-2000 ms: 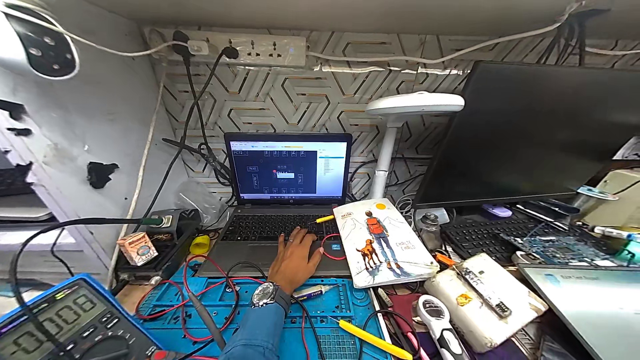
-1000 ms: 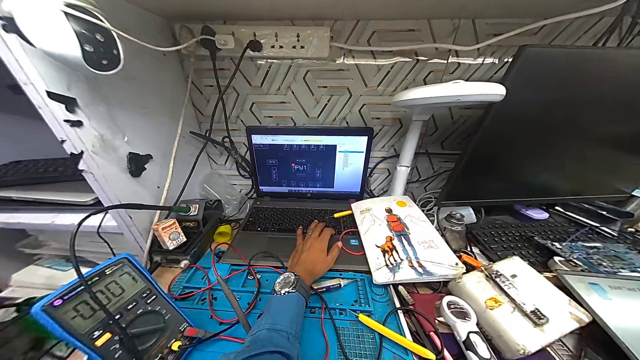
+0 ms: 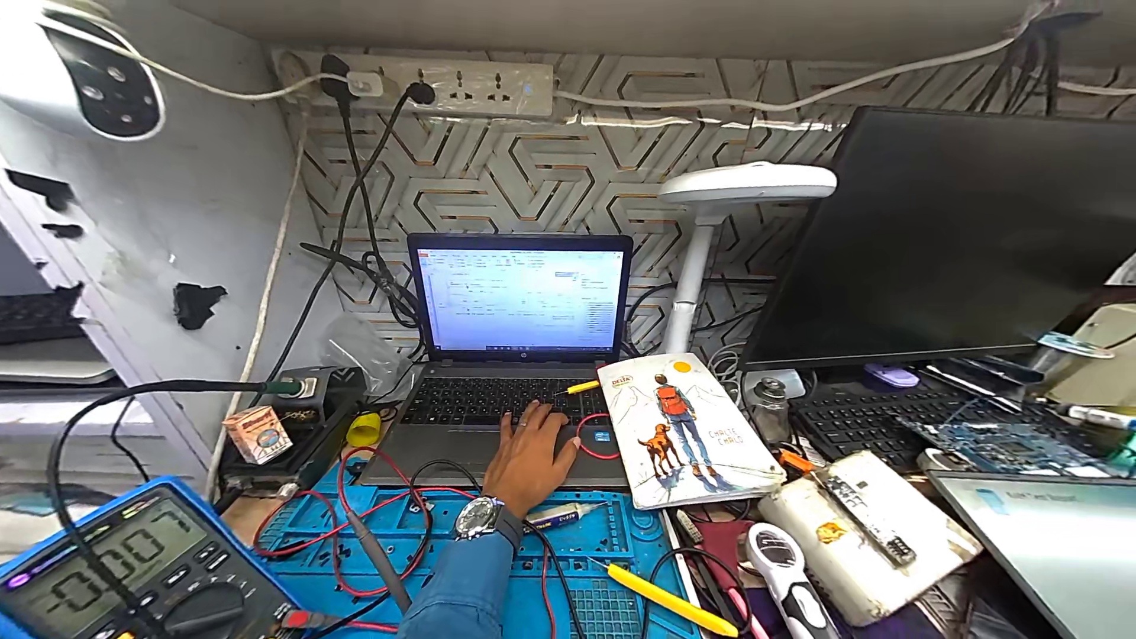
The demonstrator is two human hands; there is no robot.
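Note:
One hand, which appears to be my right hand, lies palm down on the keyboard of an HP laptop, fingers spread over the keys and near the touchpad. Its wrist wears a watch; the sleeve is blue. The laptop screen shows a white page with fine lines. A red test lead loops beside the hand, and a yellow probe rests across the keys. Below the wrist, a syringe-like tube lies on the blue repair mat. My left hand is out of view.
A digital multimeter is at lower left. An illustrated notebook overlaps the laptop's right side. Farther right are a dark monitor, a keyboard and a circuit board. A yellow probe lies on the mat. A white lamp stands behind.
The laptop screen has changed from a dark board layout to a white page with lines. The hand remains on the laptop.

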